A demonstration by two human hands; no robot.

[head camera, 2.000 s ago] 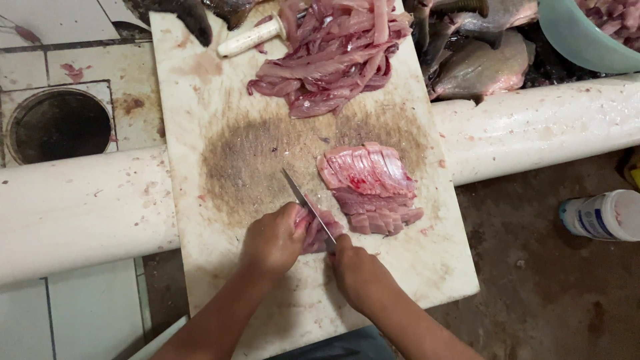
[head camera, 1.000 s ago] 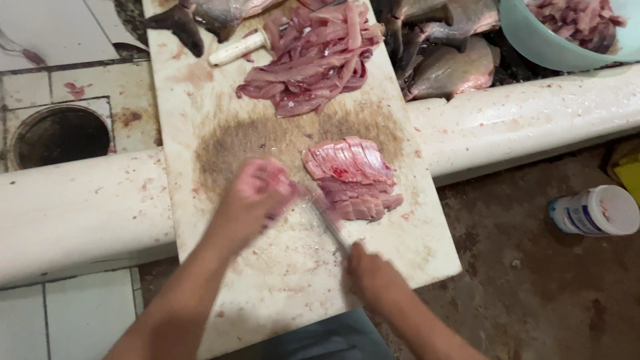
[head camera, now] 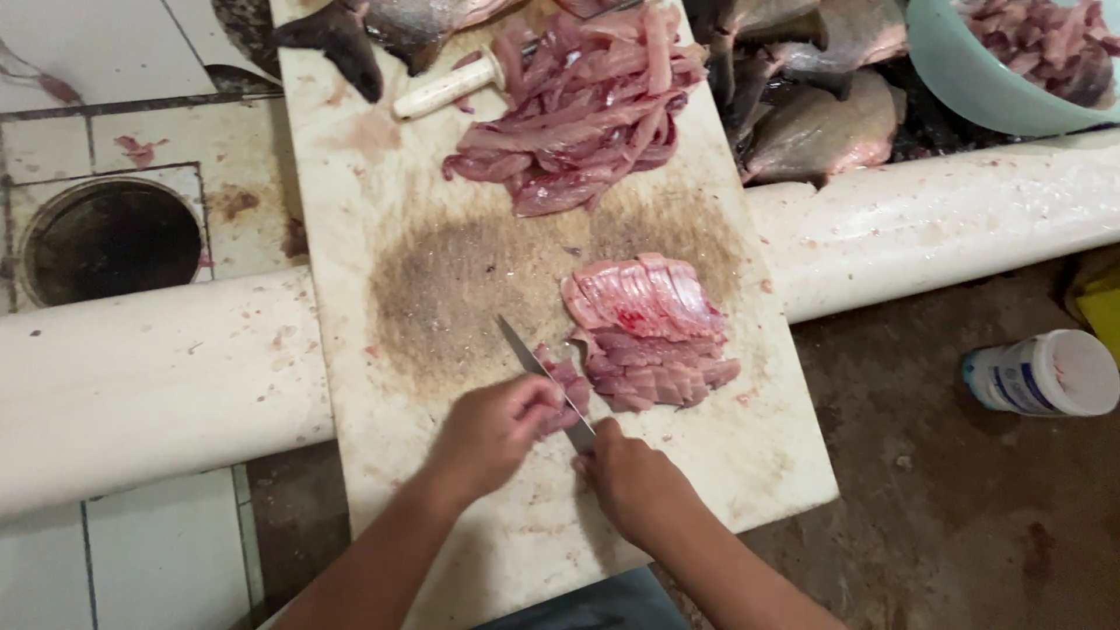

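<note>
My right hand (head camera: 634, 477) grips a knife (head camera: 529, 359) by its handle, near the lower middle of a stained white cutting board (head camera: 717, 490). The blade points up and left and lies across a small piece of raw fish (head camera: 569, 385). Curled fingertips of my left hand (head camera: 499, 429) press on that piece, left of the blade. Just right of it lies a sliced fish fillet (head camera: 652, 332) with many parallel cuts. Raw fish strips (head camera: 577, 114) are heaped higher on the board, beside a second knife's white handle (head camera: 446, 87).
Fish tails (head camera: 337, 39) lie at the board's top left. Cut whole fish (head camera: 818, 122) and a pale green bowl (head camera: 954, 79) of fish pieces are at upper right. A white ledge (head camera: 157, 376) runs under the board. A round hole (head camera: 114, 241) is at left, a white tub (head camera: 1041, 372) at right.
A second ago my left hand was raised off the fish, left of the blade; now its fingers are back on the small piece. The knife stays in my right hand.
</note>
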